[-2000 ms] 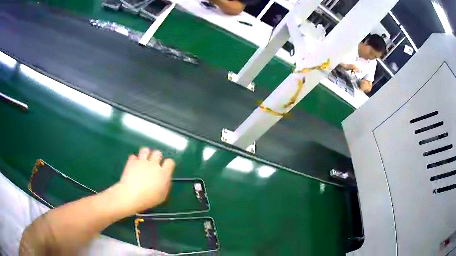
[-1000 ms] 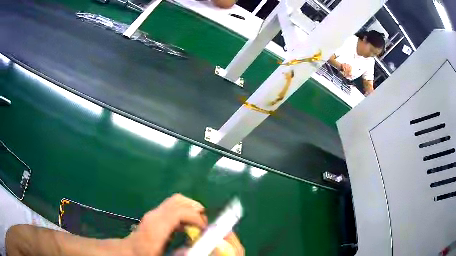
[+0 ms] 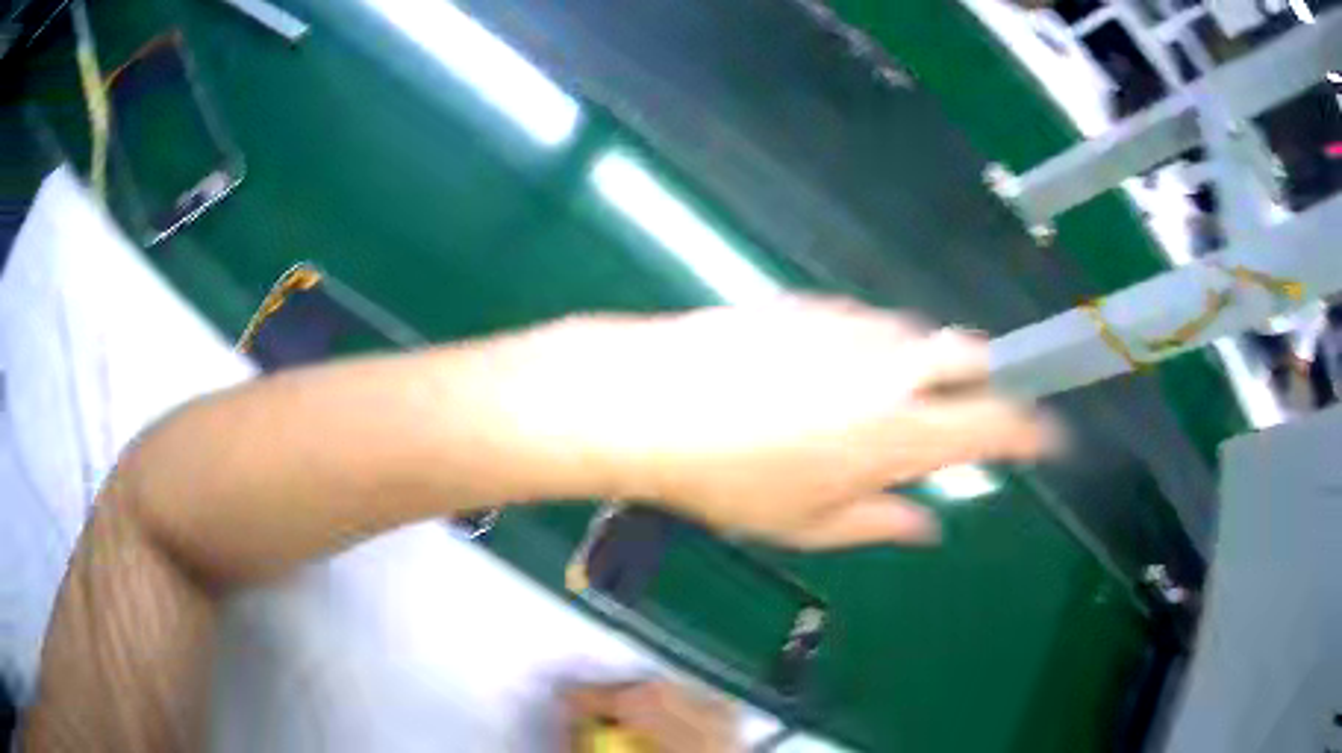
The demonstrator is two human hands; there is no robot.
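Note:
My left hand (image 3: 839, 427) is blurred, reaching right over the green belt (image 3: 1060, 603) with fingers apart and nothing visible in it. Its forearm crosses the view. My right hand (image 3: 655, 716), cut off by the bottom edge, is closed around a yellow-gripped tool (image 3: 615, 736); the tool's tip is not visible. A phone middle frame (image 3: 707, 662) lies on the belt below my left hand. Another frame (image 3: 271, 312) with orange-gold edging is partly hidden by the forearm. A third frame (image 3: 199, 199) lies at the upper left.
A white cover sheet (image 3: 375, 647) lies under the left forearm along the belt edge. A pale post (image 3: 1082, 346) with brownish-yellow tape stands at the right. A grey machine (image 3: 1273, 589) is at the lower right. A thin yellow cable (image 3: 97, 111) is at the upper left.
The view has swung left and tilted. My hands were close together around a pale, blurred item; now they are apart, my left stretched out over the belt and my right at the bottom edge.

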